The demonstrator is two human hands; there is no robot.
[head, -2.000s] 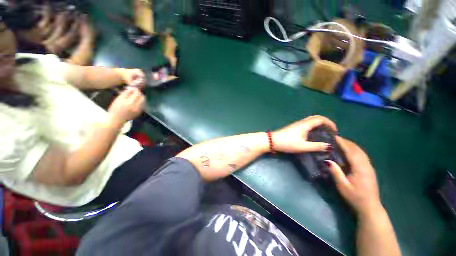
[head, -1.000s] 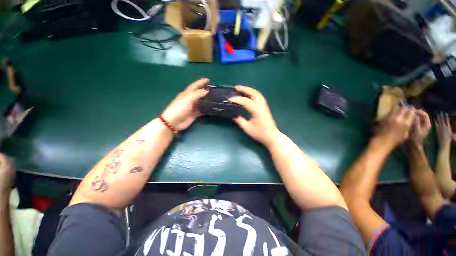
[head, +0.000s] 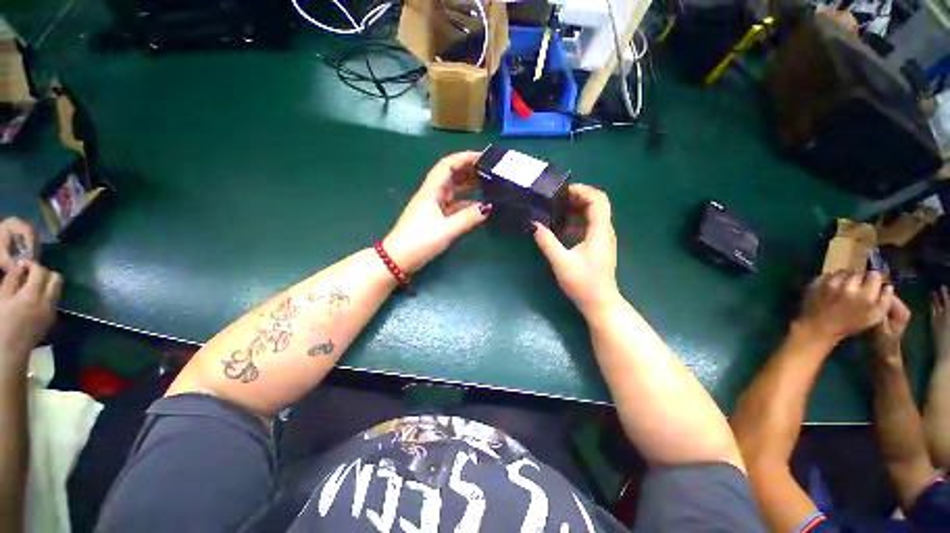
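Observation:
A closed black product box [head: 527, 189] is held above the green tabletop in front of me, a white label [head: 520, 168] on its upper narrow side. My left hand [head: 448, 204] grips its left end, thumb at the near lower edge. My right hand [head: 580, 240] grips its right end, thumb also at the near side. A second black box [head: 727, 237] lies on the table to the right, touched by no hand.
A cardboard carton [head: 458, 94], a blue bin [head: 538, 89] with a red item and black cables [head: 373, 72] stand or lie at the far side. An open box [head: 73, 198] is at the left. Neighbours' hands work at both sides, near another open box [head: 851, 250] at the right.
The view has swung from the left to face the table. The held box has been tilted, so its white label now shows. Both hands still hold it.

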